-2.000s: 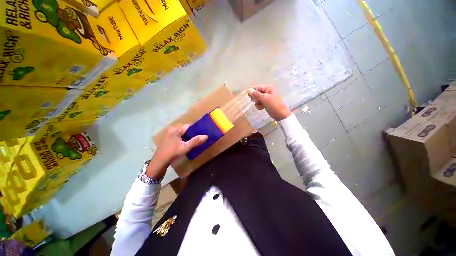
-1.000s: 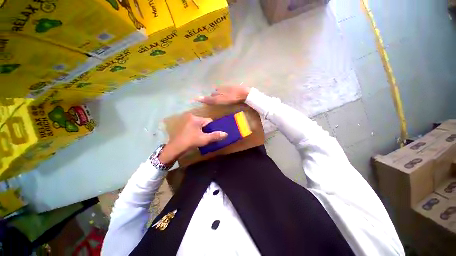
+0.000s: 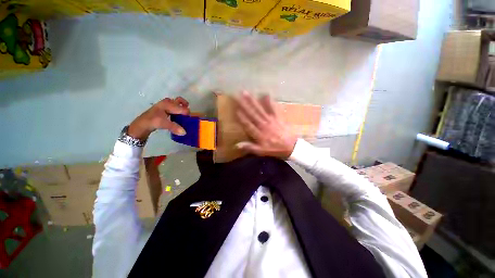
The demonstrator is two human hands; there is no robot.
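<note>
My left hand (image 3: pixel 163 117) grips the blue-purple tape gun (image 3: pixel 194 131), whose orange end touches or nearly touches the left edge of the shipping carton (image 3: pixel 228 127). The carton lies on the pale table in front of my body. My right hand (image 3: pixel 263 127) is blurred, its fingers spread and its palm flat on the carton top, with nothing seen gripped in it. The hand hides the middle of the carton. Whether tape lies under it cannot be told.
Yellow gift boxes (image 3: pixel 301 16) line the far edge of the table (image 3: pixel 135 70). A closed carton (image 3: pixel 374 19) stands at the far right. Finished cartons (image 3: pixel 412 209) are at the right, flattened cartons (image 3: pixel 65 193) and a red stool (image 3: pixel 16 225) at the lower left.
The view has turned. My left hand has moved with the tape gun from over the carton to its left edge. My right hand has moved from the far edge onto the carton top.
</note>
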